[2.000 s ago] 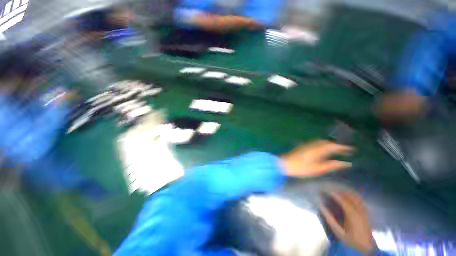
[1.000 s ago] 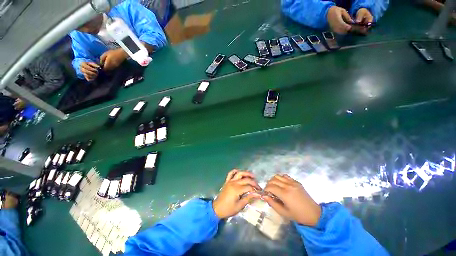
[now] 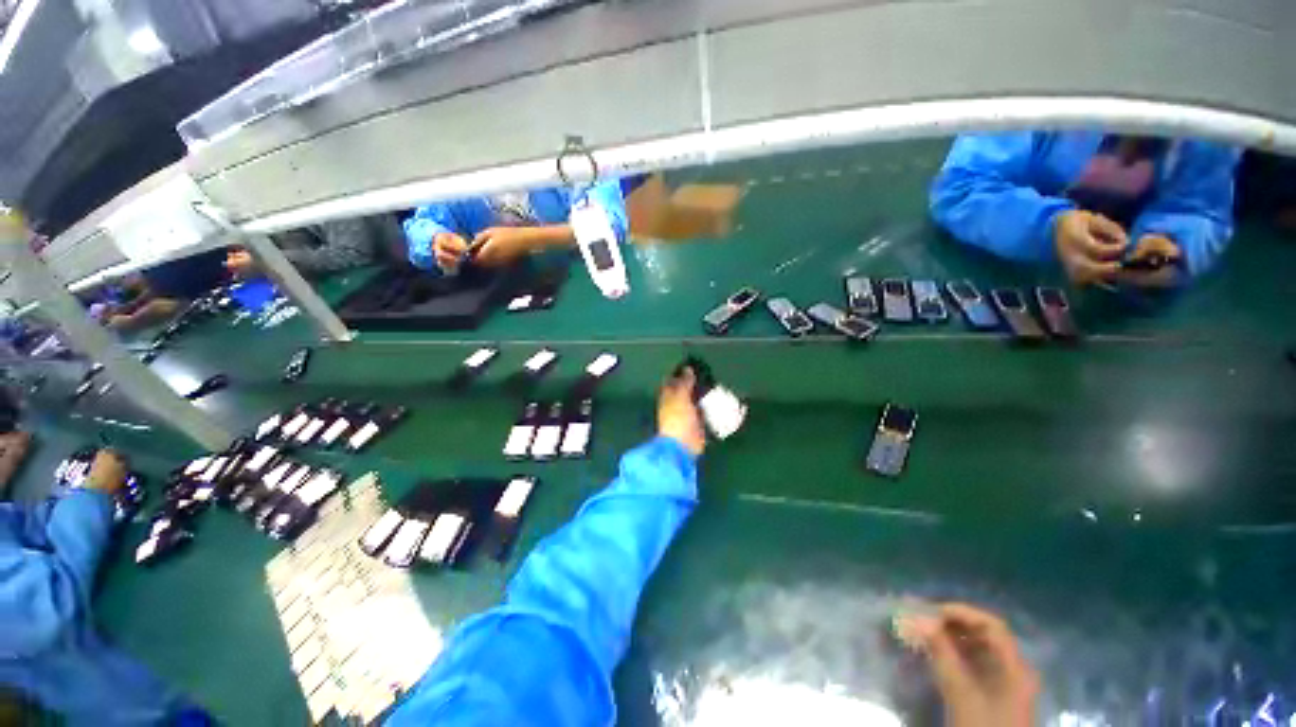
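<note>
My left hand (image 3: 682,415) reaches forward over the green bench, its fingers on the upper end of a dark phone (image 3: 718,405) that carries a pale rectangle. My right hand (image 3: 981,665) is near the bottom edge, blurred, its fingers bent and thumb close to them; a small pale spot shows at the fingertips, and I cannot tell if it holds anything. A large cream sheet with rows of rectangles (image 3: 348,611) lies at the lower left, partly beside my left sleeve. Labelled phones (image 3: 549,432) lie in a group left of my left hand.
More labelled phones (image 3: 444,537) lie beside the sheet and farther left. An unlabelled phone (image 3: 891,440) lies ahead right; several (image 3: 931,300) lie beyond. A white device (image 3: 598,249) hangs from the overhead frame (image 3: 796,128). People in blue smocks sit opposite and at left.
My hands were together over a small pale sheet; now my left hand has reached forward onto the labelled phone, and my right hand is apart, lower right. The view has tilted up.
</note>
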